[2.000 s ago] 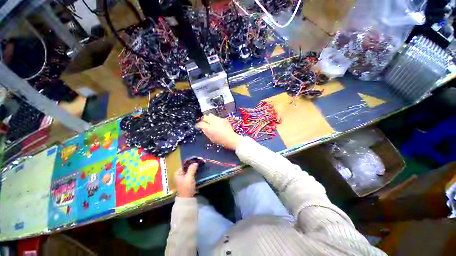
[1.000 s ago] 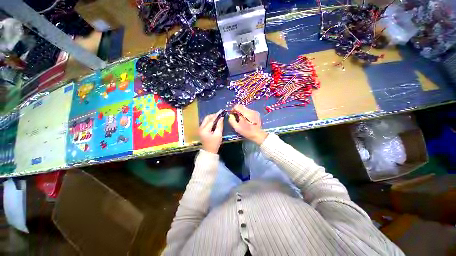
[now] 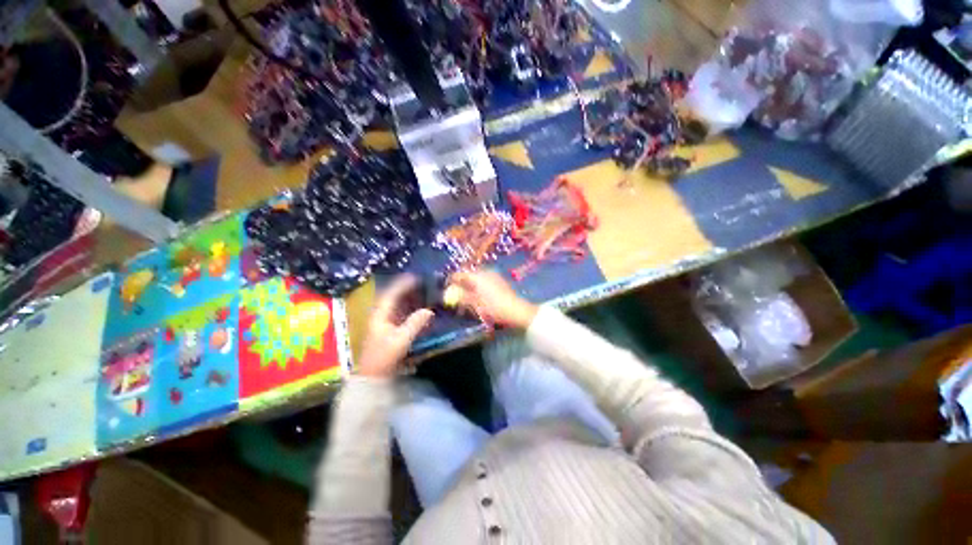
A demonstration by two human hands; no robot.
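My left hand [image 3: 390, 328] is blurred, just above the bench near its front edge, with thumb and fingers apart. My right hand [image 3: 492, 299] is close to its right, fingertips pinched, with a yellow spot at them. A thin reddish wire lead [image 3: 486, 323] shows below the right fingers. A small dark shape lies between the hands, too blurred to tell apart. Red and white wire leads [image 3: 552, 226] lie in a pile beyond my right hand. A heap of black wired parts [image 3: 339, 226] lies beyond my left hand.
The silver-white bench machine [image 3: 452, 168] stands behind the leads. A red-black tangle [image 3: 646, 122] lies right of it, and wired assemblies [image 3: 309, 80] are heaped behind. Further right are a filled plastic bag [image 3: 776, 77] and ribbed trays [image 3: 902, 122]. An open cardboard box [image 3: 826, 341] is under the bench.
From one second ago, my left hand has opened and moved slightly away from the right. The view has shifted, showing more of the bench's back. The right hand stays pinched.
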